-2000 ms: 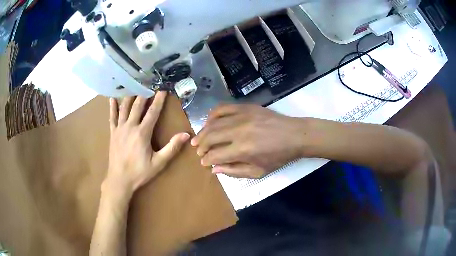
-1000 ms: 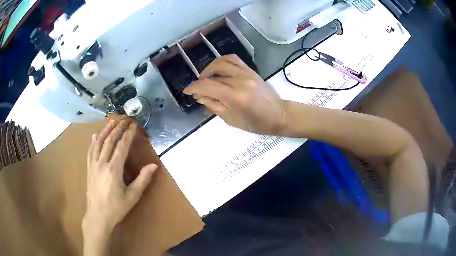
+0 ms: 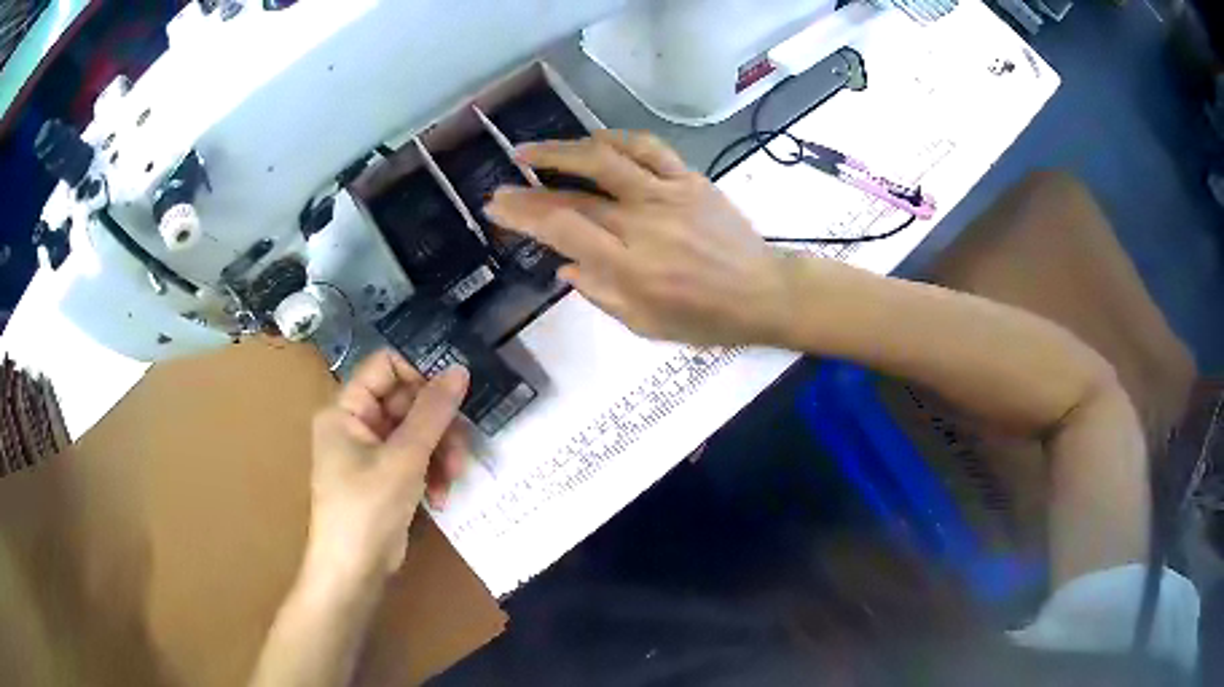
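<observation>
My left hand (image 3: 383,443) pinches a black care label (image 3: 463,369) with white print and a pale barcode block between thumb and fingers, right of the needle area. My right hand (image 3: 644,242) is over the label box (image 3: 486,121), fingers spread and slightly blurred; no label shows in it. The box has pale dividers and black labels in its compartments. The brown garment panel (image 3: 175,497) lies flat at the left, its upper edge by the presser foot, partly under my left hand and forearm.
The white sewing machine (image 3: 309,81) spans the top. Pink-handled snips (image 3: 879,184) on a black cord lie right of the box. Stacked brown pieces (image 3: 27,419) are at the far left. A brown pile (image 3: 1060,295) and a bright blue object (image 3: 886,470) are at the right.
My left hand has left the panel and now holds a black label. My right hand has moved from the box's near compartment towards its middle and far compartments. The view has shifted.
</observation>
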